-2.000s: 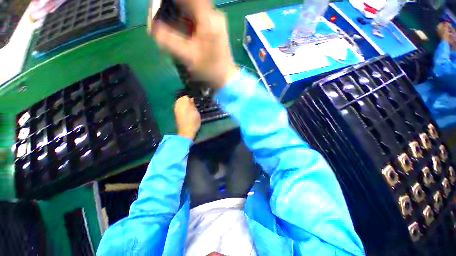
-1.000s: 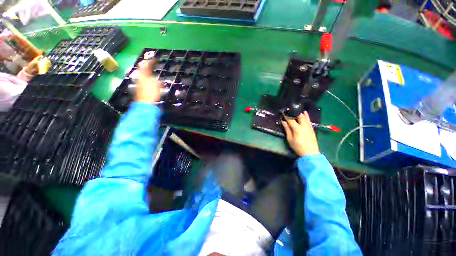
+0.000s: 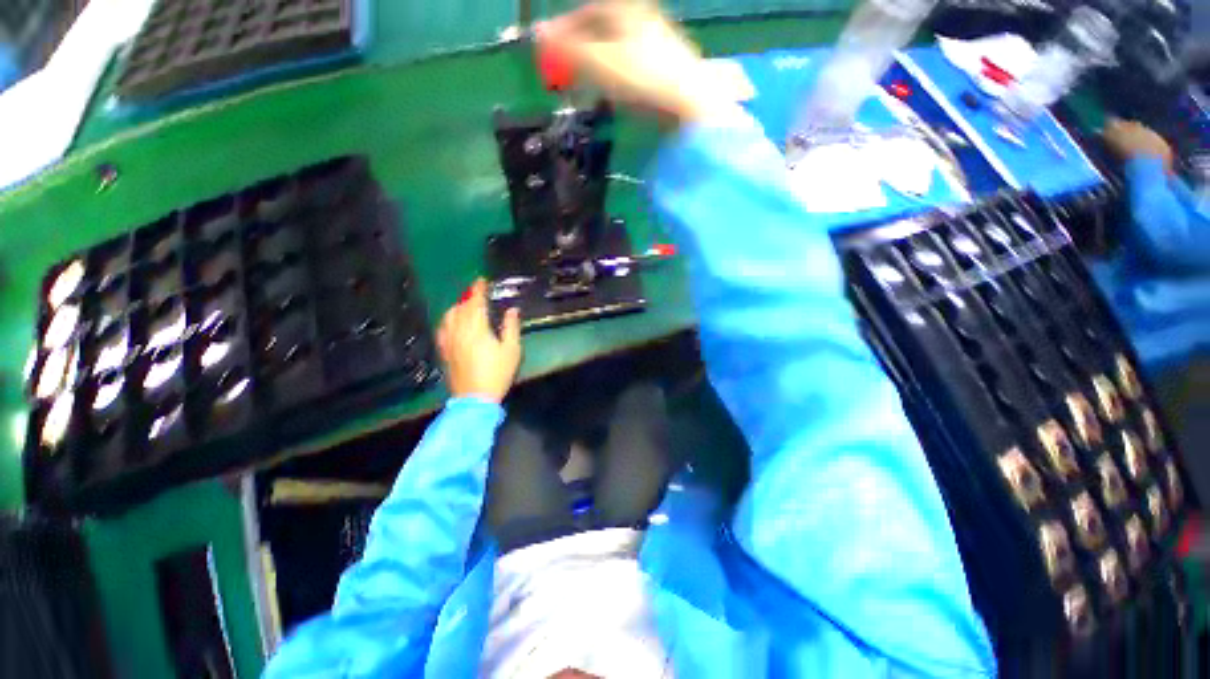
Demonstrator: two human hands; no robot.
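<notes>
The black press fixture (image 3: 564,219) stands on the green bench in front of me. A small part shows dimly at its centre; I cannot tell its details. My right hand (image 3: 624,56), blurred, is closed around the red clamp handle (image 3: 557,64) at the top of the fixture. My left hand (image 3: 480,348) is at the fixture's left side, its fingers at the red tip (image 3: 467,295) of a side clamp; its grip is unclear. The right side clamp's red tip (image 3: 665,249) is free of my hands.
A black gridded tray (image 3: 226,312) lies at left, with beige parts along its left edge. A tall tray stack (image 3: 982,358) at right holds rows of beige parts. Blue boxes (image 3: 849,126) stand behind it. Another dark tray (image 3: 239,40) is at the back left. A person's blue sleeve (image 3: 1168,226) shows far right.
The view has swung back to the right. My left hand has moved from the left tray to the fixture's left side. My right hand has moved from the fixture's front to the red handle.
</notes>
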